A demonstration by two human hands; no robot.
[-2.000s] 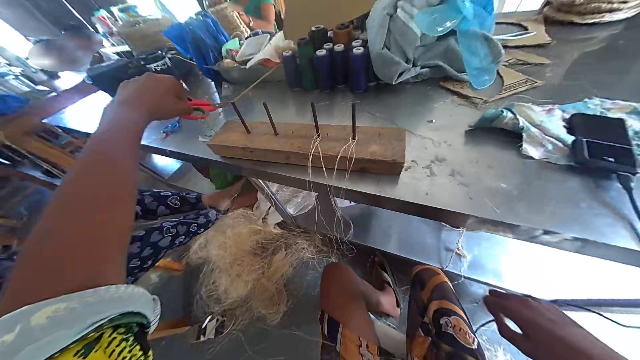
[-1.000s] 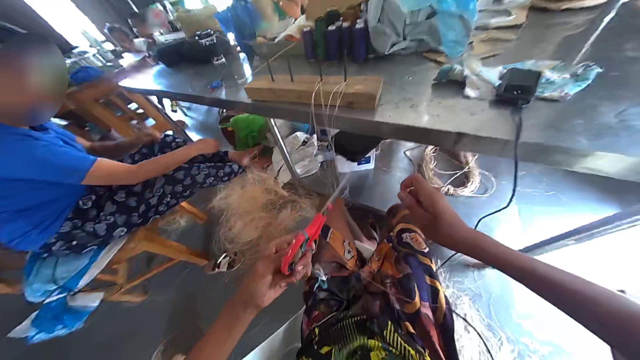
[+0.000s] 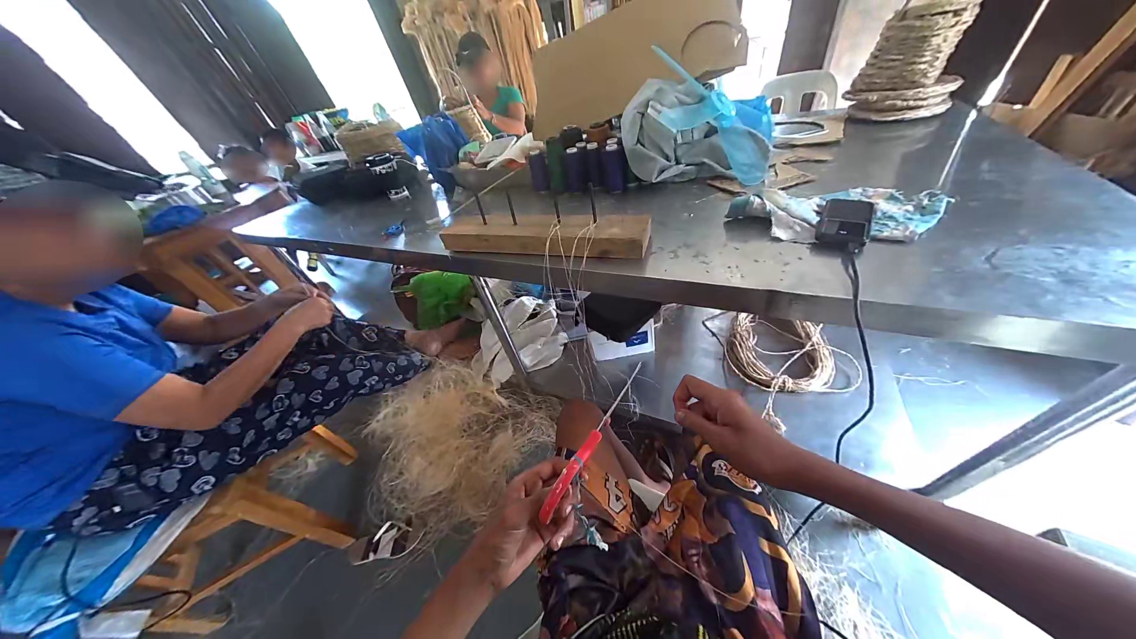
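My left hand (image 3: pixel 524 519) holds a pair of red-handled scissors (image 3: pixel 572 475) over my lap, the metal blades pointing up and to the right. To the right of the blade tips is my right hand (image 3: pixel 723 426), its fingers curled together; whether a thin fibre lies between them is too fine to tell. In front, a wooden block (image 3: pixel 546 236) with several upright metal pegs rests at the table's edge. Pale threads (image 3: pixel 568 275) loop around its right-hand pegs and hang down toward the floor. A pile of loose pale fibre (image 3: pixel 453 435) lies left of my knees.
A seated person in a blue shirt (image 3: pixel 80 373) works at the left. The metal table (image 3: pixel 710 284) bears thread spools (image 3: pixel 586 164), grey cloth (image 3: pixel 674 133) and a black device (image 3: pixel 843 224) with a hanging cable (image 3: pixel 863 346). A coil of cord (image 3: pixel 781 355) lies beneath it.
My left hand, with the red scissors, has come from above the table's left side down to my lap. My right hand has risen from the lower right. The view has shifted.
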